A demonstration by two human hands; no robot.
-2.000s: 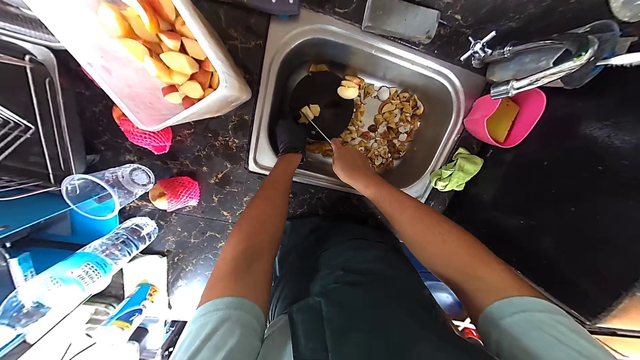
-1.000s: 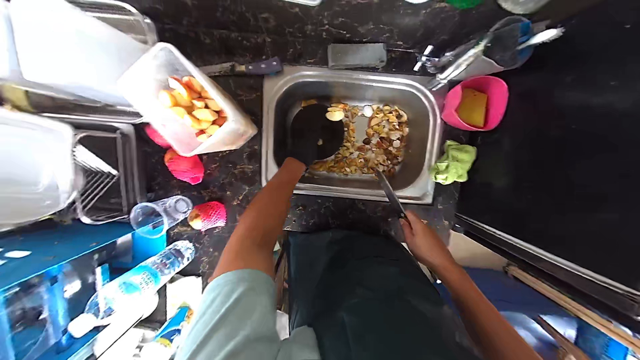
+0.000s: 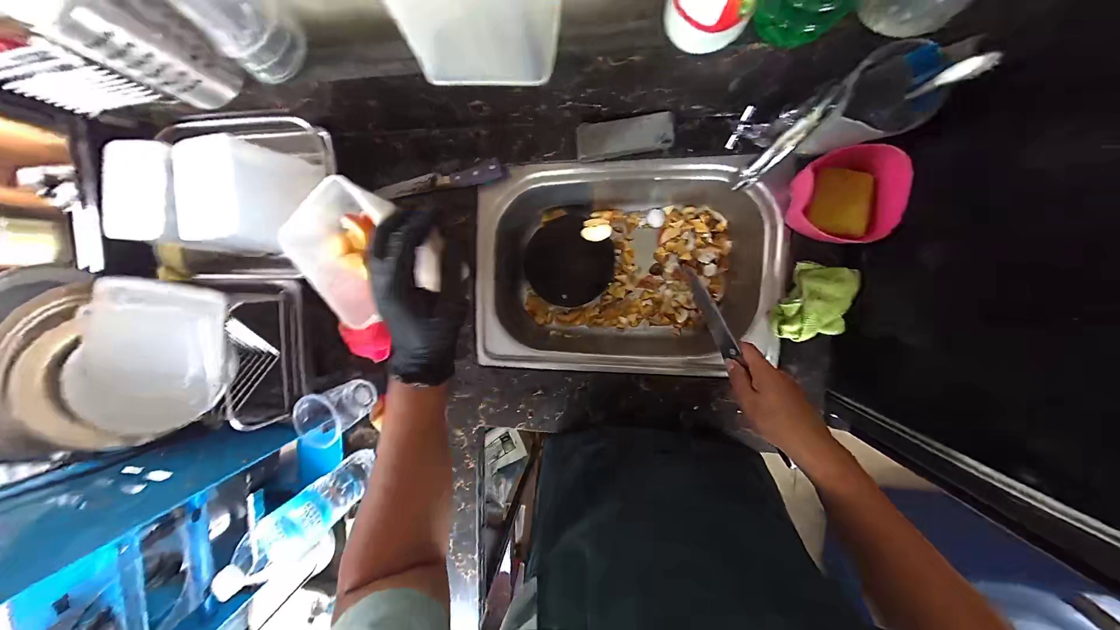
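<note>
My left hand, in a black glove, is at the right side of a clear plastic container of cut fruit. A pale piece, apparently fruit, is held between its thumb and fingers; blur hides its exact shape. My bare right hand grips a kitchen knife by its dark handle at the sink's near right rim, blade pointing into the basin. In the steel sink lie fruit peelings and scraps, a round dark object and a pale cut piece at that object's upper right edge.
Another knife lies left of the sink's far corner. A grey block sits behind the sink. At right are the tap, a pink holder with a sponge and a green cloth. Plastic cup and bottle are lower left.
My left hand has moved out of the sink, leftward to the fruit container. My right hand drew back from beside the left to the sink's near right side, still holding the knife.
</note>
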